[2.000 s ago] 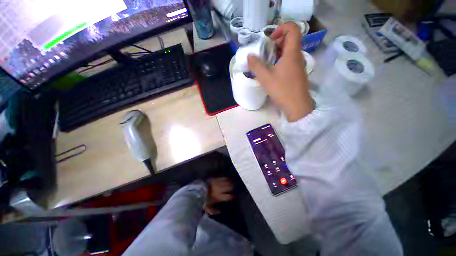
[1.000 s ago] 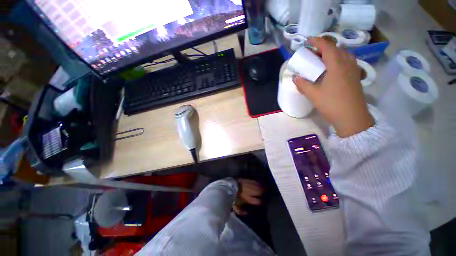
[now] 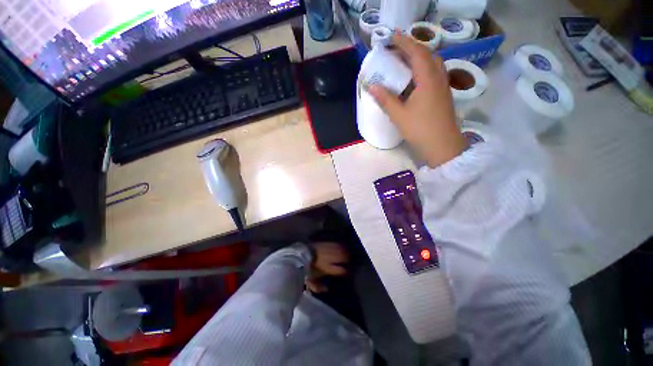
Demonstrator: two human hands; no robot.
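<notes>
My right hand (image 3: pixel 427 107) is closed around a small white label roll (image 3: pixel 392 70), with the thumb at its near side. The small roll is held at the top of the large label roll (image 3: pixel 378 127), which stands upright beside the mouse pad; whether they touch is hidden. My left hand (image 3: pixel 329 259) is low over my lap under the desk edge, dim, with its fingers loosely apart and nothing seen in it. A smartphone (image 3: pixel 407 221) with a lit purple screen lies before my right sleeve, which borders its right side.
A barcode scanner (image 3: pixel 220 179) lies before the keyboard (image 3: pixel 208 104). The mouse pad (image 3: pixel 333 107) holds a black mouse. A blue carton (image 3: pixel 469 51) full of rolls stands behind my right hand. More label rolls (image 3: pixel 545 100) stand at right. The monitor (image 3: pixel 143 36) is at upper left.
The view swung left and then back right. The small roll has turned in my right hand and stays over the large roll. My left hand remains over my lap.
</notes>
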